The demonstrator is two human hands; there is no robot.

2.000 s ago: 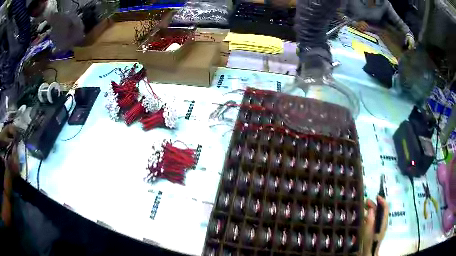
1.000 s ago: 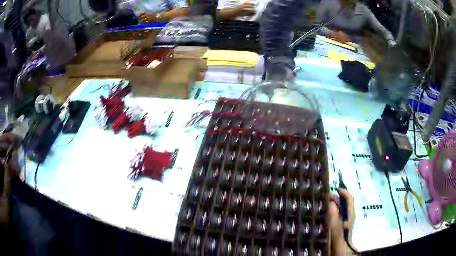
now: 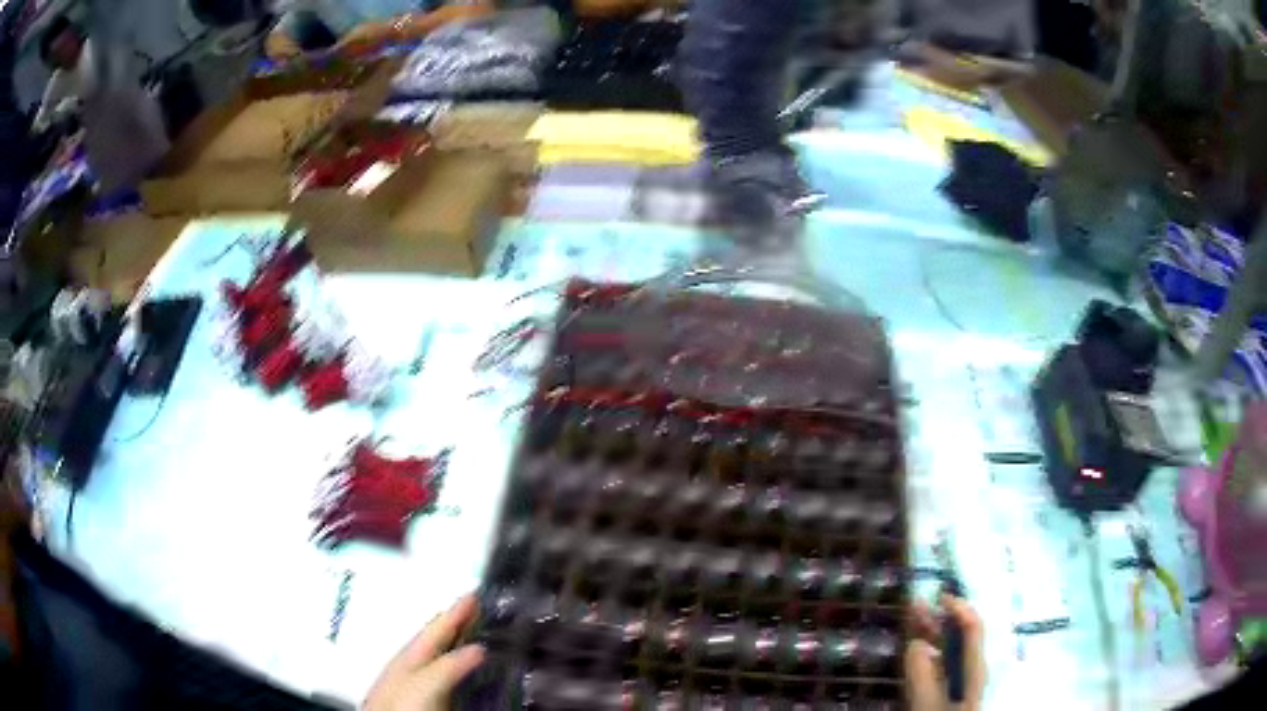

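Note:
The partitioned tray point(image 3: 695, 542) lies in front of me, blurred, with rows of black round speakers in its cells. Red lead wires point(image 3: 653, 404) lie across its far part. My left hand point(image 3: 434, 664) is at the tray's near left edge, fingers touching or very close to it. My right hand point(image 3: 942, 660) is at the near right edge, with the black handle of the soldering iron point(image 3: 953, 653) in its fingers. Both hands are cut off by the bottom of the picture.
Spare wire bundle point(image 3: 379, 493) and tied wire bundles point(image 3: 285, 333) lie left of the tray. An open carton point(image 3: 396, 222) is behind them. The fume extractor hose point(image 3: 743, 111) stands over the tray's far end. Soldering station point(image 3: 1091, 431), yellow-handled pliers point(image 3: 1153, 583) and pink fan point(image 3: 1241, 542) are at right.
My left hand has come into view at the tray's left edge. My right hand stays by the right edge with the iron. The view has shifted, so the tray sits further left than at first.

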